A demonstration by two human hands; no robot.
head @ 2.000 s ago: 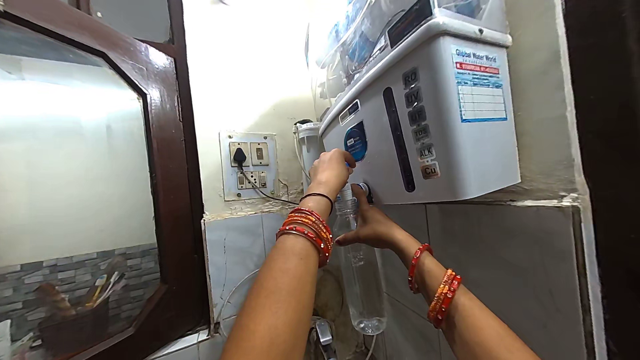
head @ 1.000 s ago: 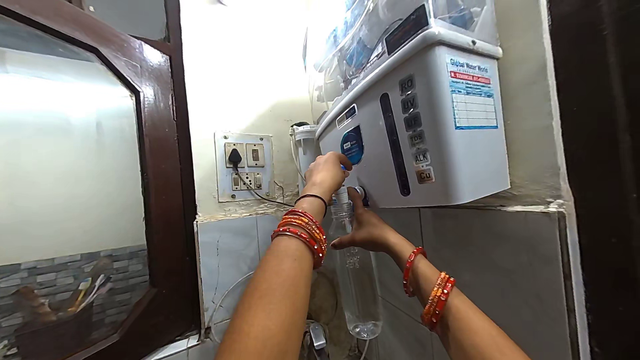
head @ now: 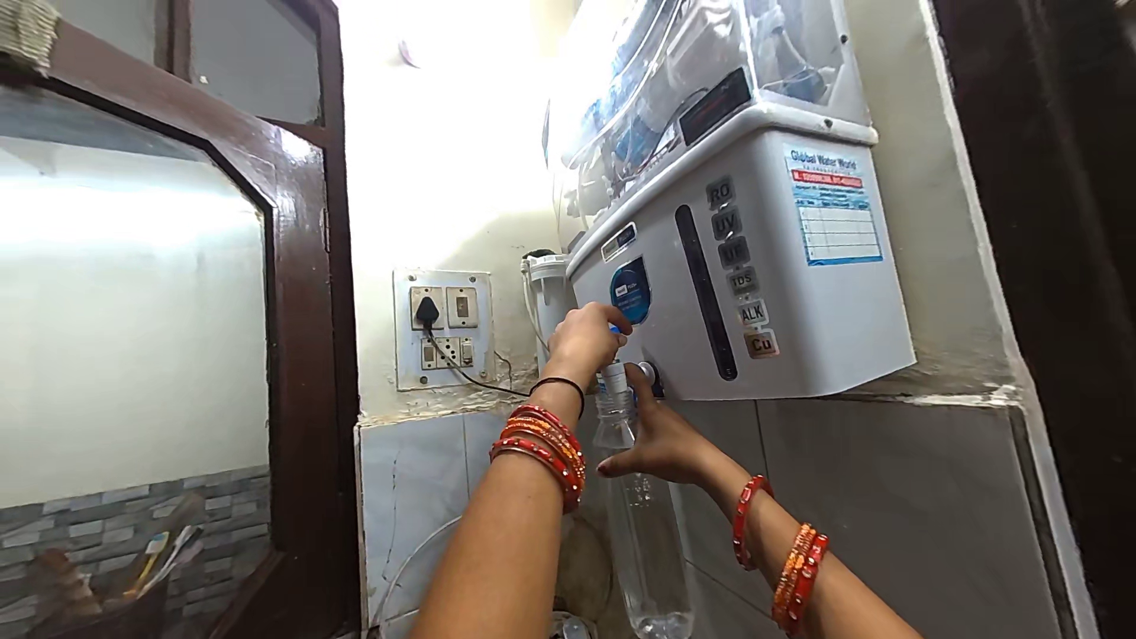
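Note:
A white wall-mounted water purifier (head: 790, 293) with a clear upper cover fills the upper right. My left hand (head: 586, 337) is closed on the blue-topped tap (head: 616, 331) at the purifier's lower front. Below the tap's spout stands a clear plastic bottle (head: 646, 541), upright and slightly tilted, its neck around the spout. A little water shows at its bottom. My right hand (head: 661, 439) grips the bottle's upper part, thumb and fingers around it. Red and orange bangles are on both wrists.
A switchboard (head: 442, 330) with a black plug (head: 427, 311) is on the wall to the left. A white filter housing (head: 552, 297) stands beside the purifier. A dark wooden frame with glass (head: 306, 355) borders the left. Below, a metal faucet (head: 570, 625) is partly visible.

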